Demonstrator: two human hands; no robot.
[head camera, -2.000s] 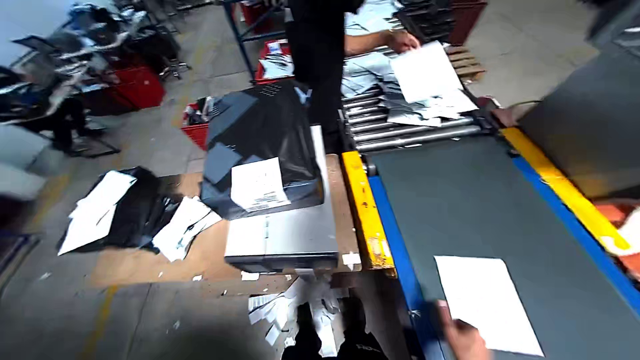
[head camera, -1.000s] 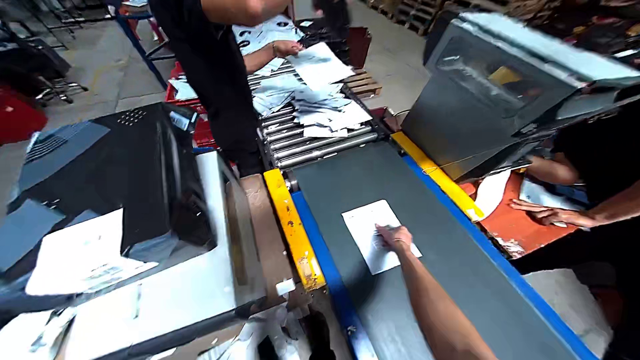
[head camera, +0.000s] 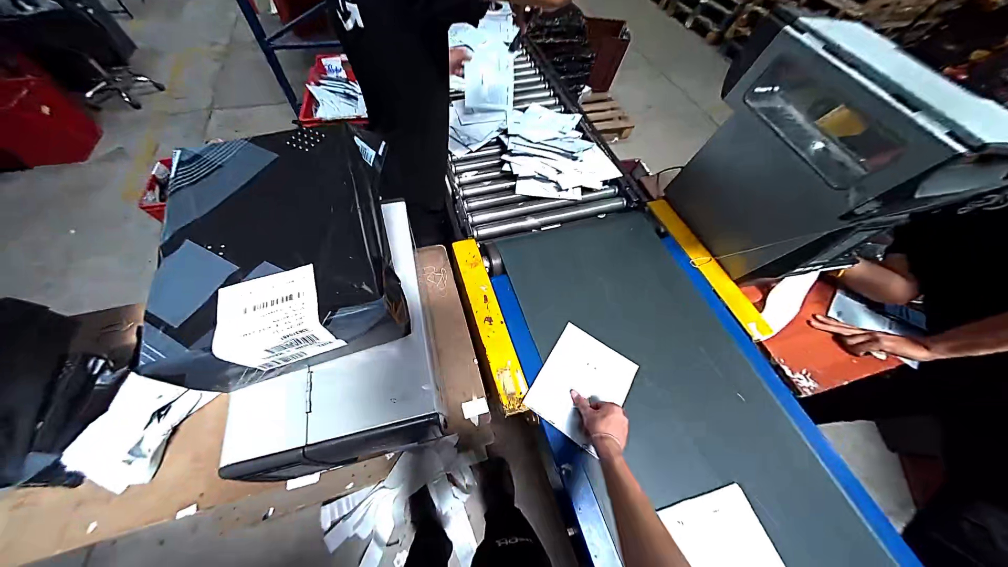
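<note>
My right hand (head camera: 602, 421) grips the near part of a white paper sheet (head camera: 594, 366), its thumb on top; its other fingers are partly hidden. The sheet lies slantwise over the left edge of the dark conveyor belt (head camera: 669, 315) and its blue side rail. A second white sheet (head camera: 720, 528) lies on the belt to the right of my forearm, cut off by the bottom of the view. Beyond the belt, a pile of white sheets (head camera: 551, 153) rests on the metal rollers (head camera: 543, 213). My left hand is out of view.
At left, a black-wrapped package (head camera: 276, 213) with a label sits on a white box (head camera: 370, 386). Yellow guards (head camera: 492, 331) flank the belt. A person in black stands beside the rollers holding papers; another person's hands rest near a red surface (head camera: 819, 339) by a grey machine (head camera: 756, 157).
The sheet under my right hand has moved from mid-belt to the belt's left edge since a second ago. Another sheet shows at the bottom. The view has swung right since the earliest frame.
</note>
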